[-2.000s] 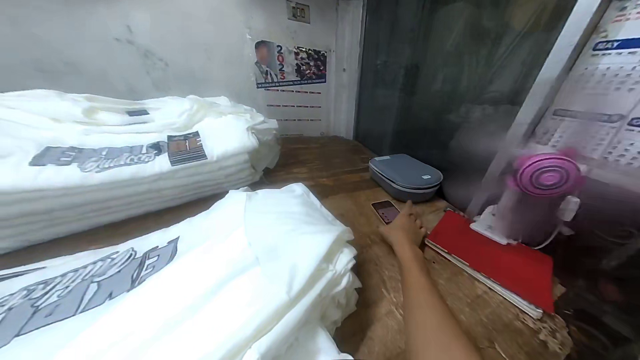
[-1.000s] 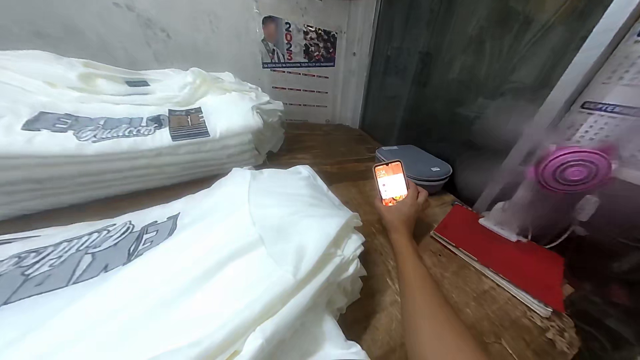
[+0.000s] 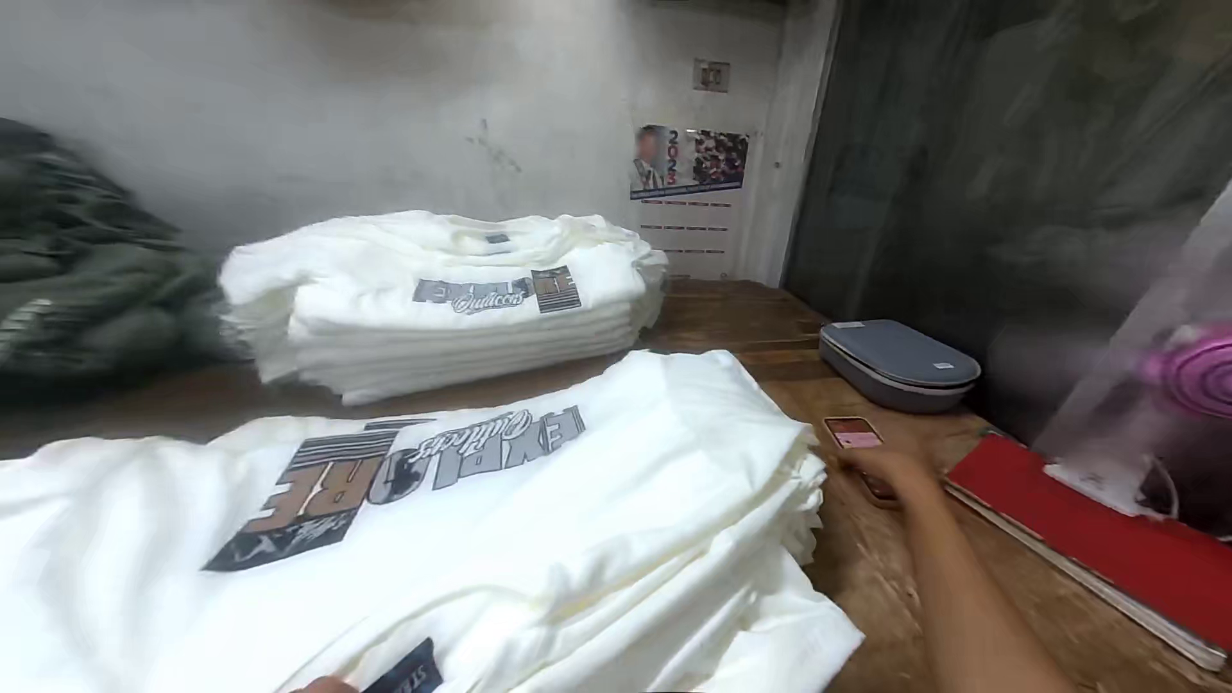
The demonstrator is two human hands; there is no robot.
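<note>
On the wooden table lies a smartphone [image 3: 854, 433] with its screen lit, and my right hand [image 3: 890, 474] is over its lower part, partly hiding it; the hand is blurred, so whether it grips the phone cannot be told. At the bottom edge, a fingertip of my left hand [image 3: 327, 684] shows beside the neck label of a white printed T-shirt [image 3: 626, 472], the top one of the near stack. The rest of that hand is out of view. Behind stands a second stack of folded white T-shirts [image 3: 462, 337].
A grey zippered case [image 3: 900, 356] sits beyond the phone. At right are a red-covered book [image 3: 1097, 529] and a pink and white fan [image 3: 1193, 371] by the dark panel. Dark green cloth [image 3: 87, 260] is heaped at left; a calendar [image 3: 688, 192] hangs on the wall.
The phone, held up in my right hand a second ago, is down on the table. The view has swung left, bringing in the green cloth and my left fingertip.
</note>
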